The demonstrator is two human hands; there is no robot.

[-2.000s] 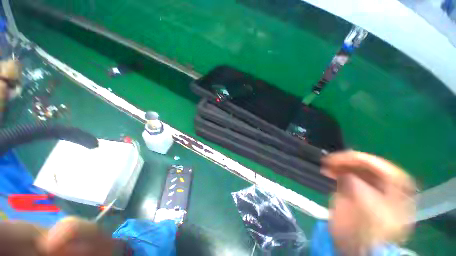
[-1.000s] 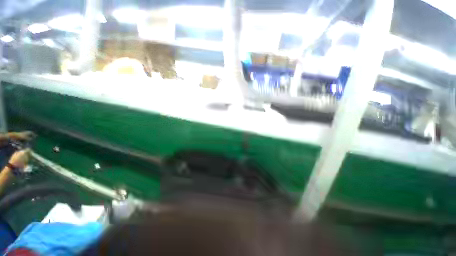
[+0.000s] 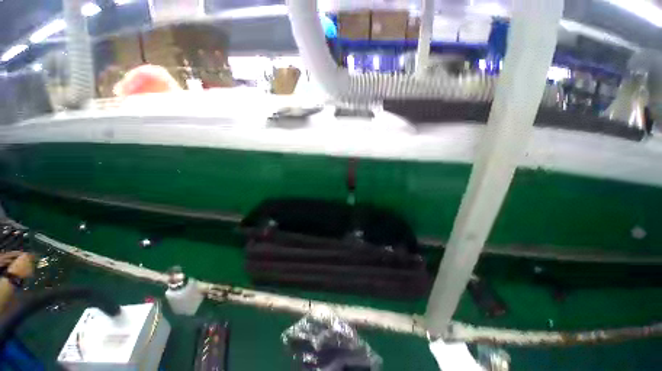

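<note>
Neither of my hands is in the picture. An open phone unit [image 3: 212,346] lies on the dark green bench at the bottom edge, partly cut off. A shiny clear bag with dark contents [image 3: 330,344] lies to its right, also cut off below. A white bottle with a metallic top [image 3: 184,293] stands behind the phone unit, by the rail. A white box [image 3: 112,337] sits to the left, with a black hose in front of and above it.
Stacked black foam trays [image 3: 330,272] sit on the green conveyor past the chipped white rail [image 3: 268,298]. A white post [image 3: 475,210] rises at right, with white paper [image 3: 454,355] at its foot. Dark slabs lie on the conveyor right of it. Another person's hand [image 3: 16,265] shows far left.
The view has tilted up, so the bench now sits low in the picture. The blurred hands seen two seconds ago, and the large dark blur at the bottom one second ago, are gone.
</note>
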